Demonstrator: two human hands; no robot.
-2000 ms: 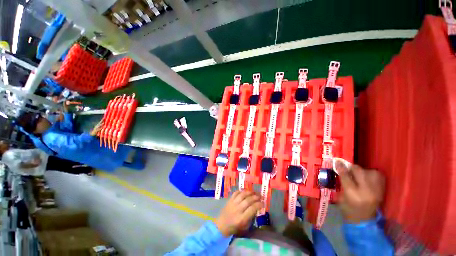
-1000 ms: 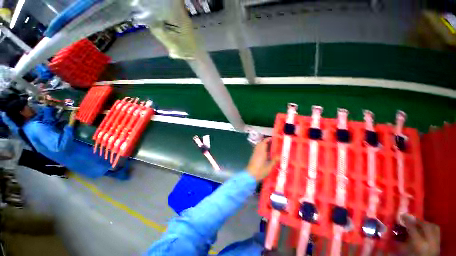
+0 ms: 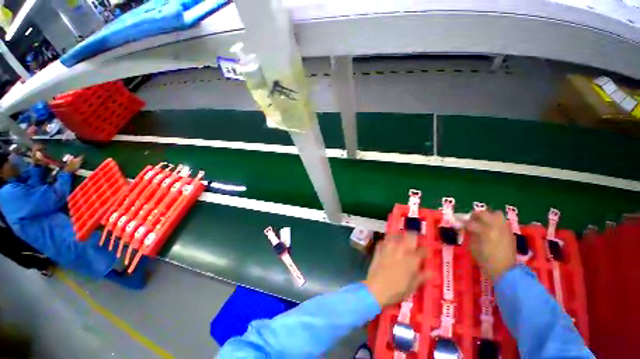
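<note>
The red slotted tray (image 3: 577,280) holds two rows of smartwatches with pale pink straps, buckle ends over its far edge. My left hand (image 3: 398,270) is over the tray's left side, fingers just below the dark watch face (image 3: 412,224) at the far left. My right hand (image 3: 490,242) is over the far row, its fingertips by the second and third watches, covering the third face. Both hands are slightly blurred, and whether either grips a watch or strap is hidden. In the near row, a watch (image 3: 403,337) shows at the left; others are cut off by the lower edge.
A single watch (image 3: 283,251) lies left of the tray on the green surface (image 3: 330,259). A small box-like item (image 3: 361,237) sits by the white post (image 3: 319,168). A red stack (image 3: 617,280) stands right. Left are a strap-filled red tray (image 3: 151,210) and a person in blue.
The view has shifted, so the tray sits lower in the picture. My left hand has moved from the tray's left edge onto it. My right hand has moved from the near right corner to the far row.
</note>
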